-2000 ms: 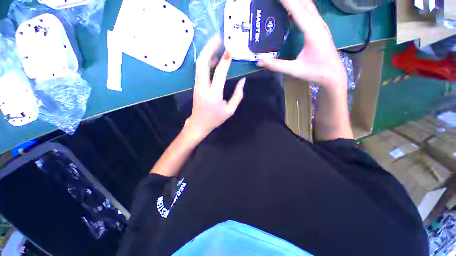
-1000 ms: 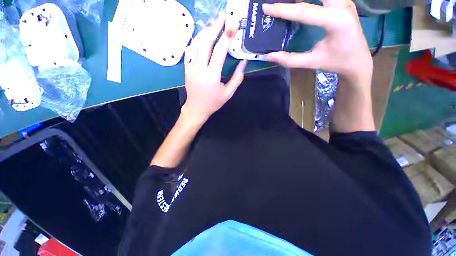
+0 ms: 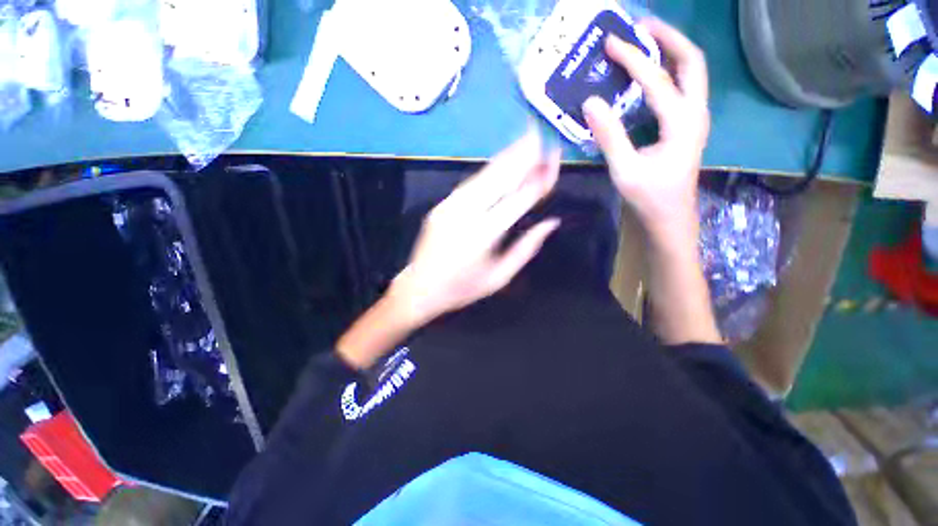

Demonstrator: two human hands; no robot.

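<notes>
A white housing half [image 3: 539,64] lies tilted on the bench mat, with a black card reader module [image 3: 582,68] with white lettering on it. My right hand [image 3: 658,123] is over the module's right side, fingertips and thumb on it; it grips the module and housing edge. My left hand [image 3: 483,226] is blurred, below and left of the housing, just off the bench edge, fingers apart and holding nothing. Part of the housing's right side is hidden by my right hand.
Another white housing part [image 3: 411,51] and a white strip [image 3: 317,68] lie left of the work. Bagged white housings [image 3: 125,64] are further left. A grey round machine [image 3: 802,51] stands right. A carton [image 3: 813,298] with clear bags and a black tote [image 3: 216,318] are below the bench edge.
The housing and module are now turned at an angle. My left hand has drawn away from the housing towards me. The view has shifted, so the bench things appear further right.
</notes>
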